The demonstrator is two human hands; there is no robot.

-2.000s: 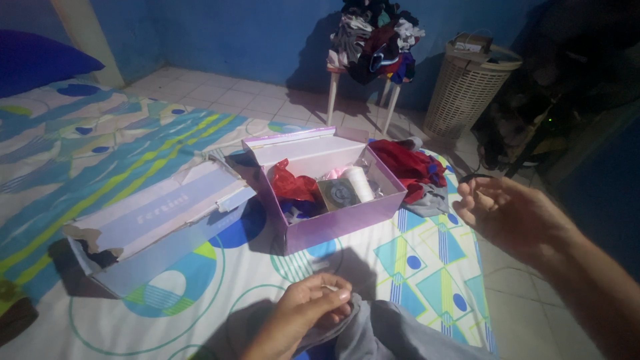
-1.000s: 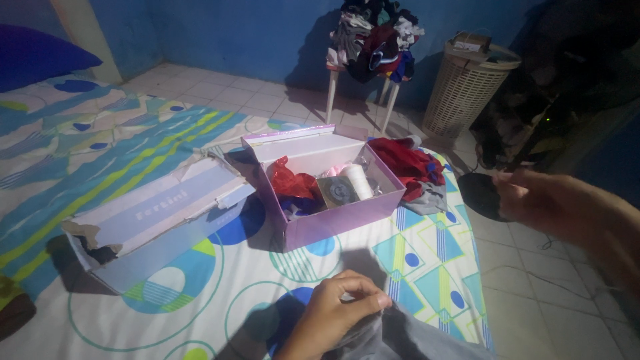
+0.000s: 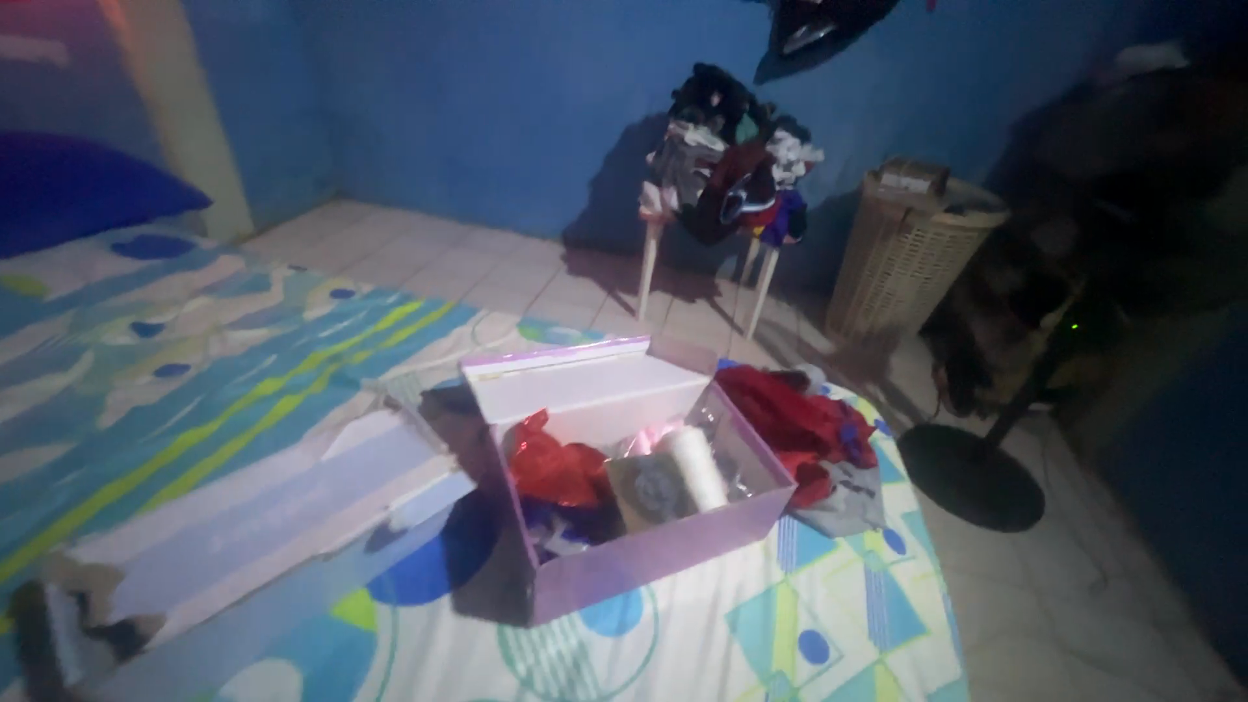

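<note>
Neither of my hands is in the head view now. A purple cardboard box [image 3: 663, 563] stands with its lid up on the bed. Inside it lie a crumpled red plastic bag [image 3: 556, 471], a white cylindrical roll or bottle [image 3: 699, 470], a small brownish box [image 3: 647, 490] and some pink and clear wrapping. A worn pale blue and lilac cardboard box [image 3: 283, 507] lies left of it, its edges torn. Red cloth [image 3: 795, 414] and grey cloth [image 3: 846, 499] are heaped just right of the purple box.
The bed has a patterned sheet [image 3: 682, 653] and a blue pillow [image 3: 93, 190]. Beyond it, clothes [image 3: 731, 166] are piled on a light-legged stool [image 3: 647, 273]. A wicker laundry basket [image 3: 902, 258] stands near the wall, and a round black stand base [image 3: 972, 478] rests on the tiled floor [image 3: 1033, 604].
Both hands and the grey cloth near my left hand have gone out of view. The view has tilted up somewhat. Both boxes stay where they were on the bed.
</note>
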